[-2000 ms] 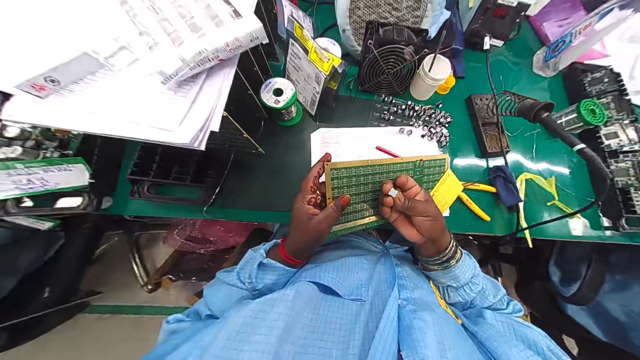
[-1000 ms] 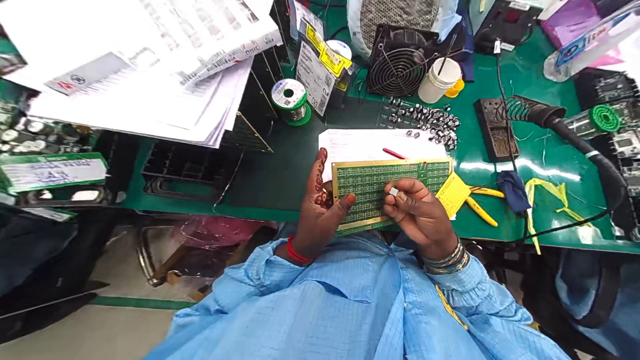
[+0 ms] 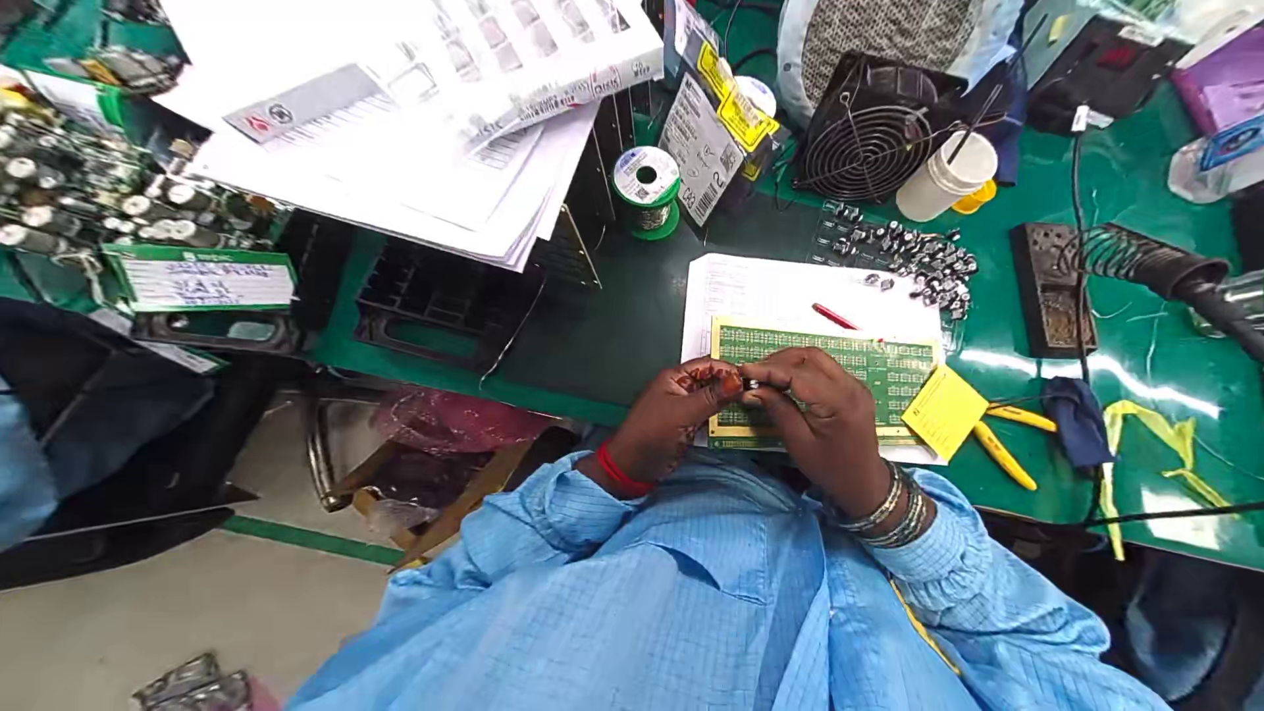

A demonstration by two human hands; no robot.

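Note:
A green circuit board panel with yellowish edges lies on white papers near the bench's front edge. Over its left part my left hand and my right hand meet, and between their fingertips is a small dark component with a light spot. Both hands pinch it; its exact kind cannot be made out. Behind the panel, a red pen rests on the paper. Many small metal-cased components are heaped beyond it. A yellow paper tag overlaps the panel's right end.
Yellow-handled pliers lie right of the panel, near a soldering iron holder and its tray. Behind stand a solder wire spool, a fan and a white cup. Stacked papers and a black rack occupy the left.
The panel, earlier held up in my left hand, now lies on the papers. My left hand has left its edge and joined my right hand at the small component.

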